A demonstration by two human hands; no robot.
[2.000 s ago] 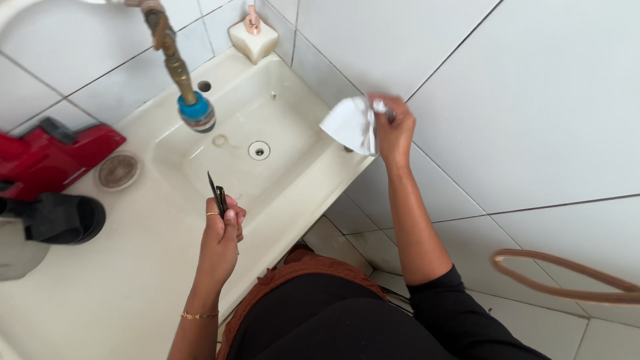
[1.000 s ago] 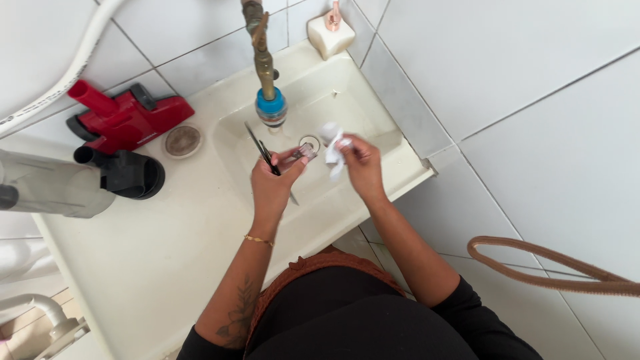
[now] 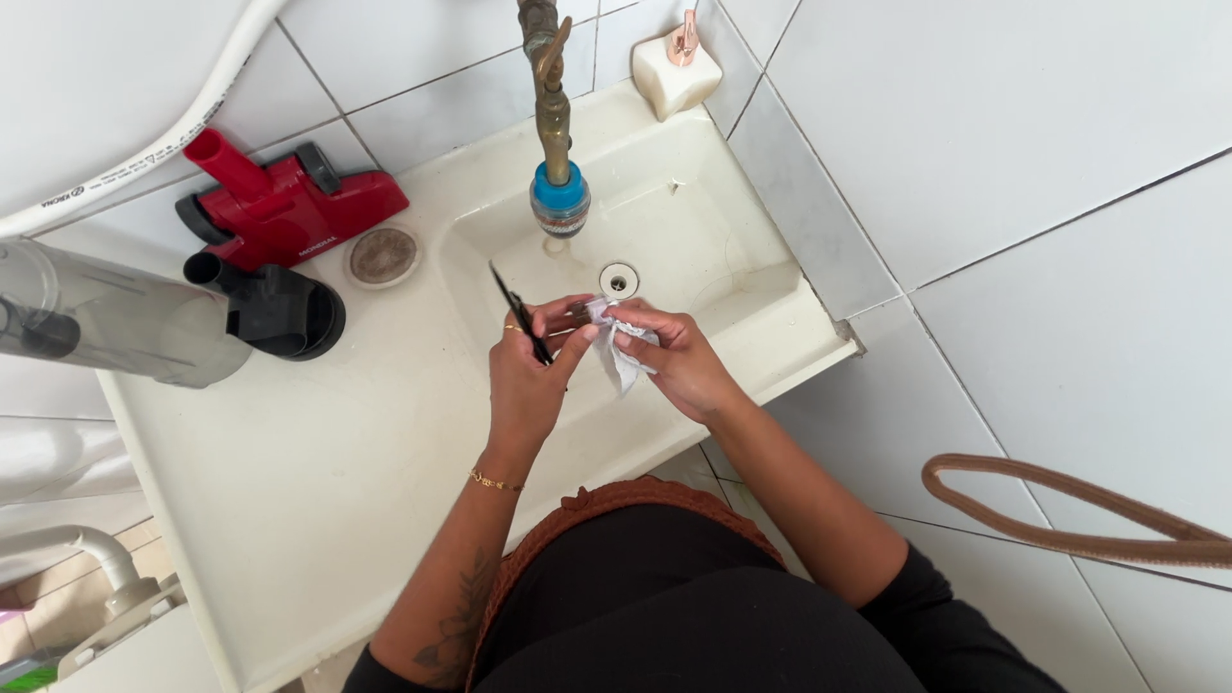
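Note:
My left hand (image 3: 529,371) holds a thin black pointed tool (image 3: 520,313), whose exact kind I cannot tell, against the palm. Between its fingertips is a small clear-and-dark piece (image 3: 589,311), partly hidden by the fingers. My right hand (image 3: 683,361) pinches a crumpled white cloth or paper (image 3: 624,361) and presses it to the small piece. Both hands meet over the front part of the white sink basin (image 3: 712,279), just below the drain (image 3: 619,280).
A brass faucet (image 3: 552,125) with a blue-collared filter hangs over the basin. A soap dispenser (image 3: 676,72) stands in the back corner. On the left are a red Mondial vacuum head (image 3: 298,207), a black attachment (image 3: 274,313), a clear canister (image 3: 125,313) and a round dish (image 3: 383,256).
My right hand has come from the sink's right edge to my left hand, bringing the white cloth or paper against the small piece. The view has shifted.

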